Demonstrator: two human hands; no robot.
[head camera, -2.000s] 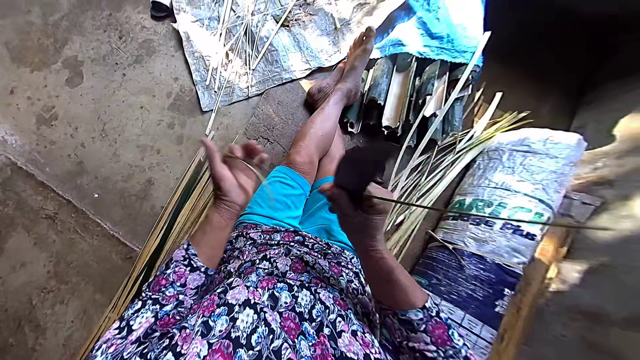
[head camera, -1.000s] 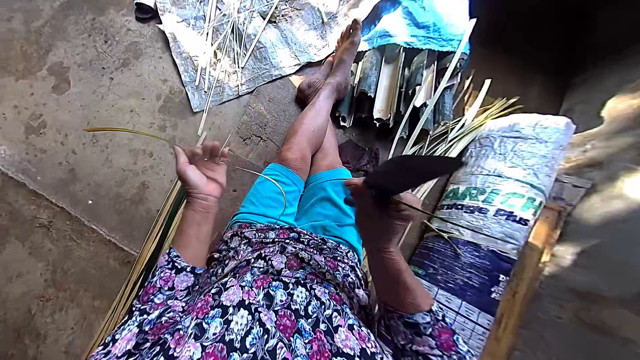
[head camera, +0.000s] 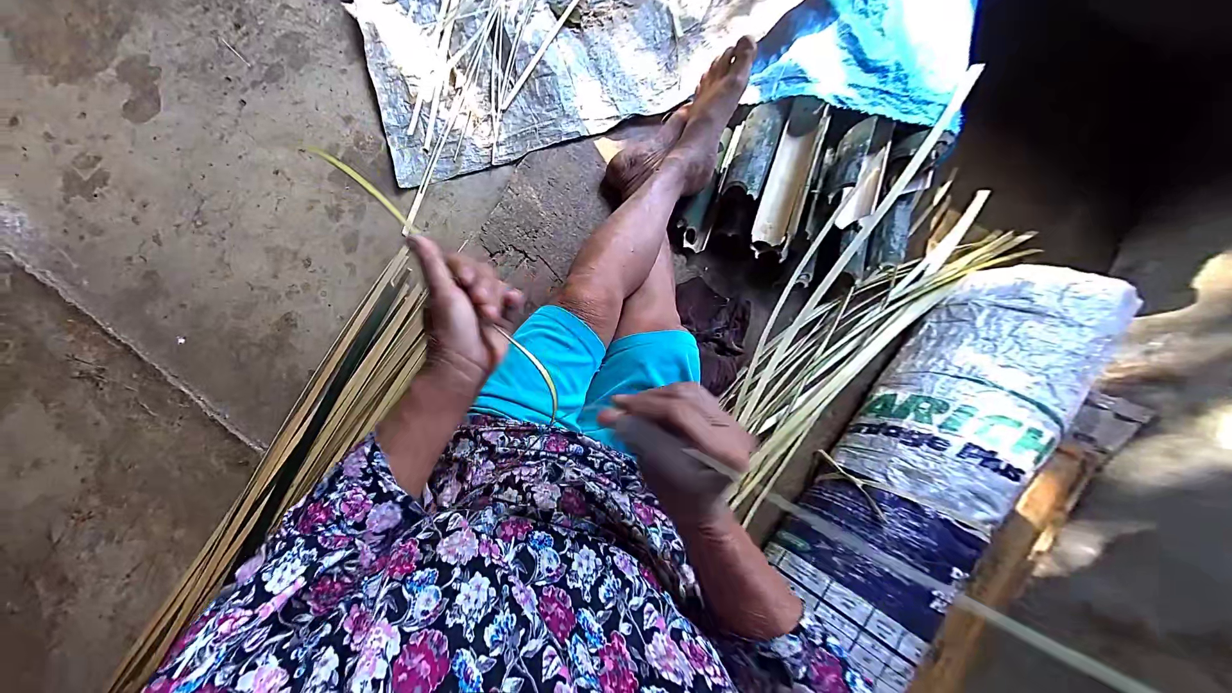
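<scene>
My left hand (head camera: 465, 306) is closed on a thin green-yellow strip (head camera: 361, 181), perhaps split bamboo. One end of the strip sticks out past my thumb to the upper left, and the other curves down over my lap. My right hand (head camera: 685, 445), blurred, is over the right side of my lap, closed on a knife (head camera: 669, 448) whose blade is smeared by motion. A pale strip (head camera: 1020, 630) runs from near my right hand to the lower right; whether the hand holds it is unclear.
Long split strips (head camera: 318, 438) lie at my left, and another bundle (head camera: 837, 351) lies at my right. Beside it is a rolled woven plastic sack (head camera: 1011, 375) by a wooden pole (head camera: 1020, 549). Halved bamboo pieces (head camera: 789, 183) lie past my feet, near a grey tarp (head camera: 568, 91) with thin strips.
The dark blade stood out to the right of my right hand a second ago; now it is blurred across that hand. My left hand still holds a thin strip.
</scene>
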